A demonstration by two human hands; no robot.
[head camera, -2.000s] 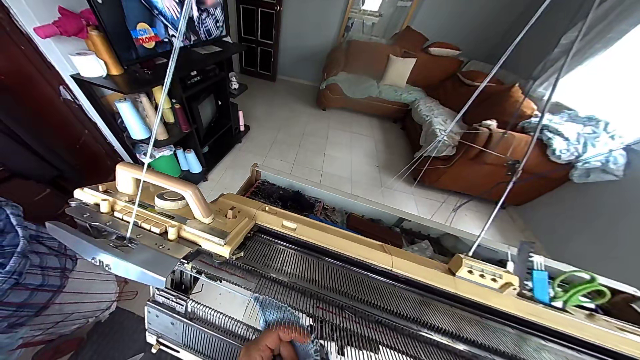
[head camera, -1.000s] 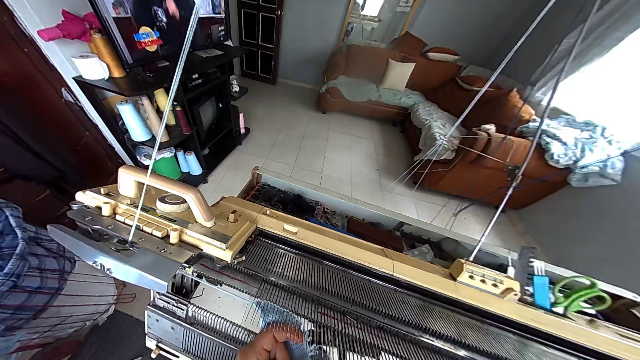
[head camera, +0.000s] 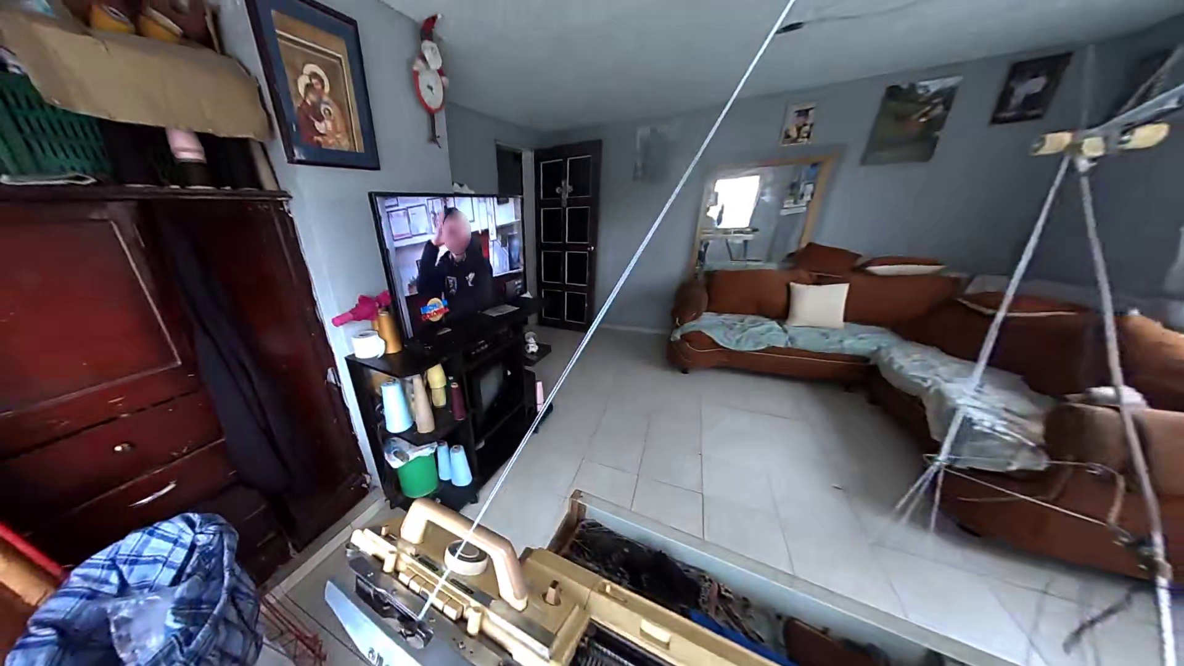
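Neither of my hands shows in the head view now. At the bottom centre lies the beige end of a knitting machine [head camera: 666, 620], with its carriage [head camera: 453, 592] and the carriage's curved handle [head camera: 467, 541] at the left end of the bed. A pale strand of yarn [head camera: 610, 296] runs from the carriage up to the top edge. Only a small part of the needle bed is in view; the knitted fabric is out of view.
Behind the machine is a long tray [head camera: 721, 546] holding dark yarn or cloth. A black shelf [head camera: 435, 370] with yarn cones and a television stands beyond. Plaid cloth [head camera: 139, 583] lies at lower left, a brown sofa [head camera: 777, 361] at the back right. More strands hang at right.
The view has swung up and left, so the machine sits lower in it. The hand seen earlier at the fabric on the needle bed is out of view.
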